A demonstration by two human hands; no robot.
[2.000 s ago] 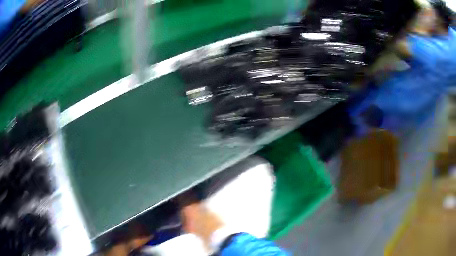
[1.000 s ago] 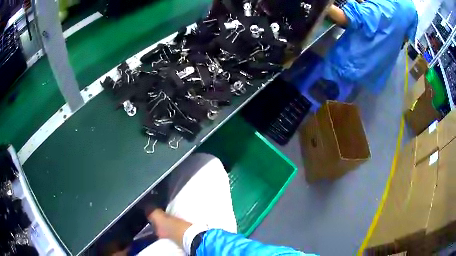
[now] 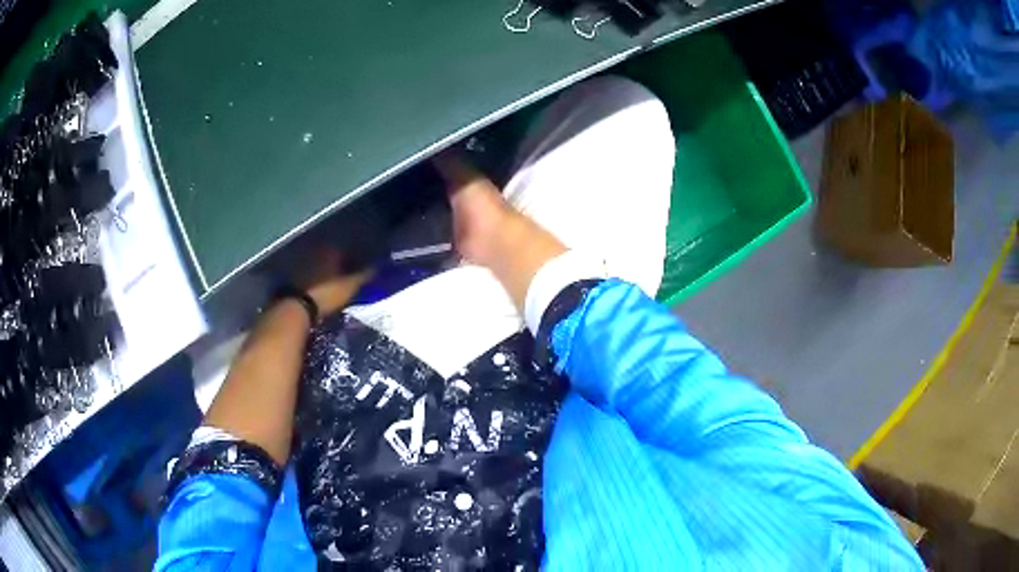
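Both my hands are low under the front edge of the dark green bench (image 3: 335, 123), above my lap. My left hand (image 3: 326, 286) is in shadow, its fingers dim. My right hand (image 3: 475, 212) reaches under the edge, its fingertips hidden in the dark. Between them is a dark area with a pale line and some blue; I cannot tell what it is or whether either hand holds anything. Rows of black binder clips (image 3: 69, 291) lie on a white board (image 3: 145, 240) at the left. A few loose clips (image 3: 609, 13) show at the top edge.
A green crate (image 3: 732, 190) stands beside my right knee. Beyond it are a black tray (image 3: 813, 92) and an open cardboard box (image 3: 888, 184) on the floor. Cartons (image 3: 950, 419) stand past the yellow line at lower right. Part of a person in blue (image 3: 978, 56) shows at top right.
The view has swung down to my lap, so most of the clip heap has left the top. Both forearms and the patterned apron now show. My right hand stays under the bench edge.
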